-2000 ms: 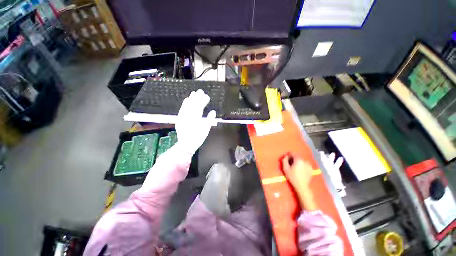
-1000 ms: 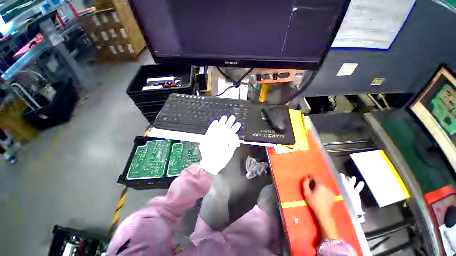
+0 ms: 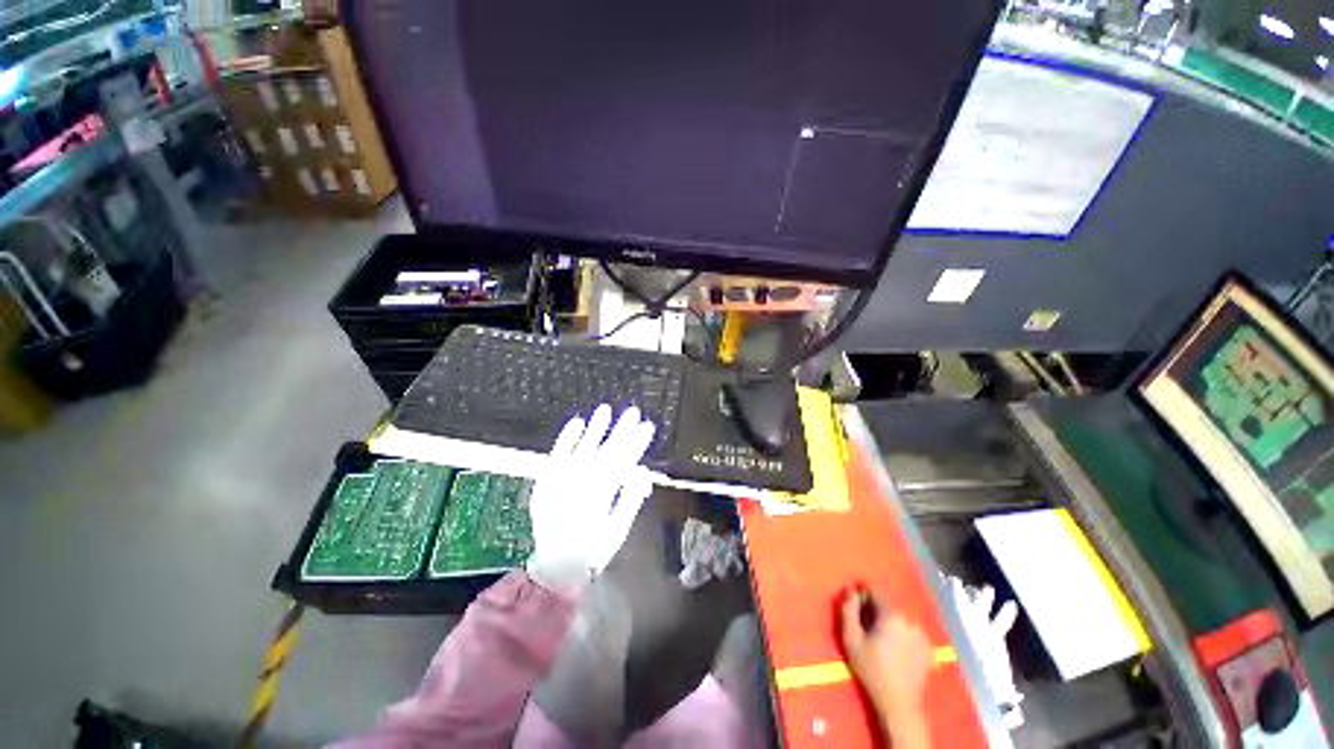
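Observation:
My left hand [image 3: 590, 495], in a white glove, is at the front edge of the black keyboard [image 3: 544, 392], fingers apart and holding nothing visible. My right hand [image 3: 887, 656] is bare and rests on the red work mat [image 3: 819, 585], near the yellow tape line. A small dark object [image 3: 866, 607] shows at its fingertips; I cannot tell what it is or whether it is gripped. A black mouse [image 3: 758, 410] lies on a black pad right of the keyboard. The large monitor [image 3: 658, 117] above shows a mostly dark screen.
A black tray [image 3: 388, 596] with green circuit boards [image 3: 378, 520] is at the lower left. Stacked black totes [image 3: 359, 305] stand behind the keyboard. Right of the mat are a spare white glove [image 3: 990, 644], a yellow-edged white folder [image 3: 1056, 588], conveyor rails and a second monitor [image 3: 1261, 410].
The head view has shifted and tilted up, showing more of the large monitor. My left hand stays spread near the keyboard's front edge. My right hand stays on the mat.

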